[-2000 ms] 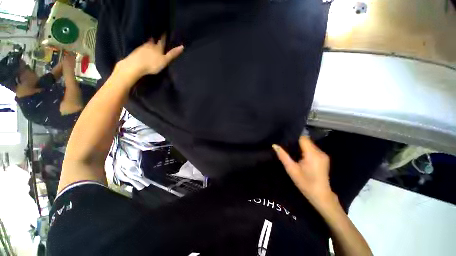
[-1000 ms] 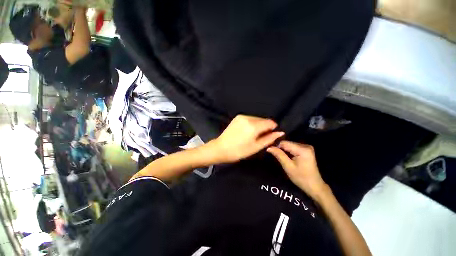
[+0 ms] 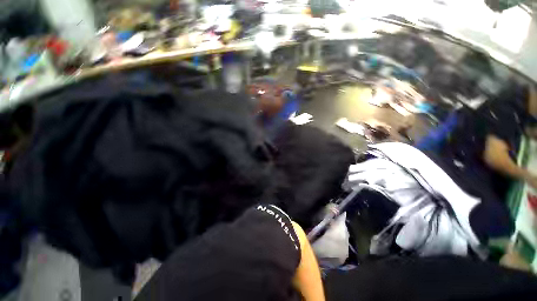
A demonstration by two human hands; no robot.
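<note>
The view is strongly blurred. A large heap of plain black cloth [image 3: 147, 170] fills the left and centre. To its right lies a bundle of white pieces with dark edges [image 3: 418, 194], folded and fanned out. My dark sleeve with white lettering and a short part of my bare forearm show at the bottom centre, and the forearm runs out of the bottom edge. Neither of my hands is in the picture, so what they hold is hidden.
A long table edge [image 3: 176, 57] with blurred coloured items on it crosses the upper left. Pale scraps [image 3: 351, 126] lie on the floor beyond the cloth. Another person's arm [image 3: 500, 156] is at the far right beside a green-edged table.
The view has swung away from the sewing table to the workshop floor. The black cloth now shows at left, the white pieces at right. Both hands have left the picture.
</note>
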